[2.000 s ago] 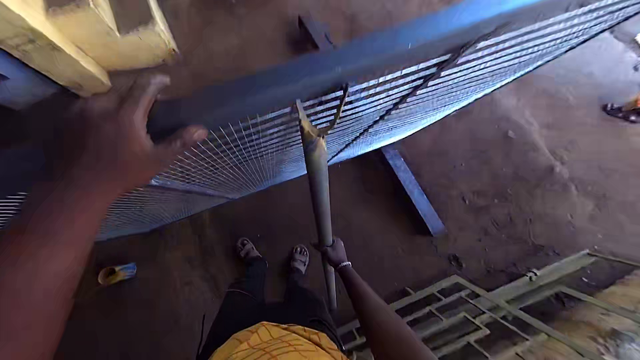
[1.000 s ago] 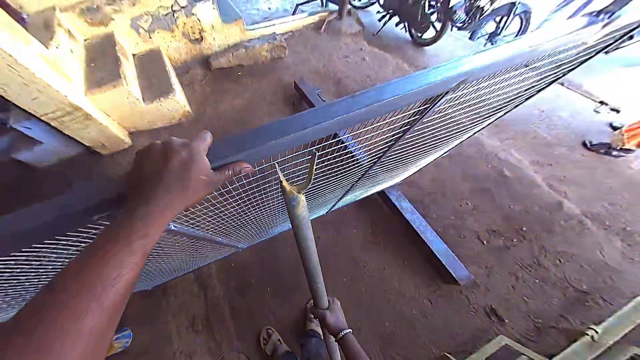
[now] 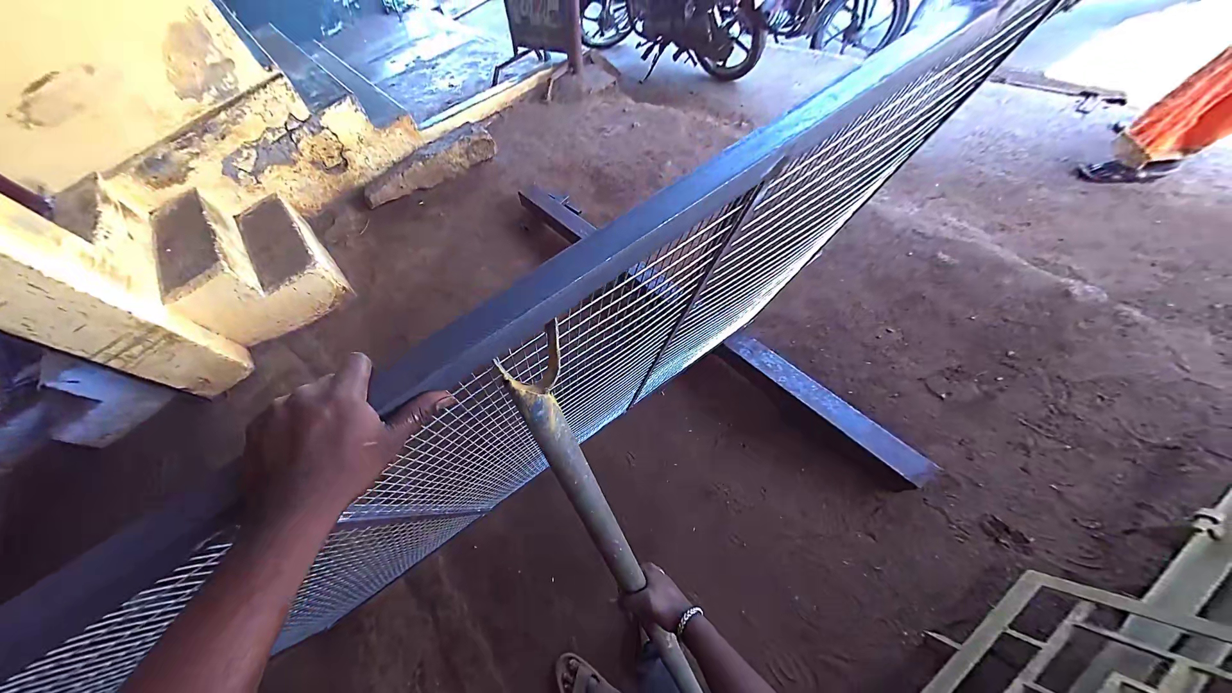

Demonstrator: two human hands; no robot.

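My left hand [image 3: 332, 433] grips the top rail of a long metal-framed wire mesh panel [image 3: 616, 241], its thumb on the near side. The panel stands on its long edge, tilted, running from lower left to upper right. In my right hand [image 3: 659, 599], with a bracelet at the wrist, is a metal pole [image 3: 587, 496] with a forked tip. The fork touches or lies close to the mesh just under the rail, right of my left hand. A flat metal bar [image 3: 828, 409] lies on the ground, crossing beneath the panel.
Yellow masonry steps [image 3: 255, 265] and a loose stone block [image 3: 433, 166] are at the left. Motorcycles [image 3: 707, 34] stand at the back. A person in orange clothing [image 3: 1179, 115] is at the upper right. A metal grille [image 3: 1088, 626] is at the lower right, and my sandalled foot [image 3: 580, 674] shows below.
The view has tilted up, showing the motorcycles. My left hand, apart from the rail two seconds ago, now holds it. My right hand stays on the pole.
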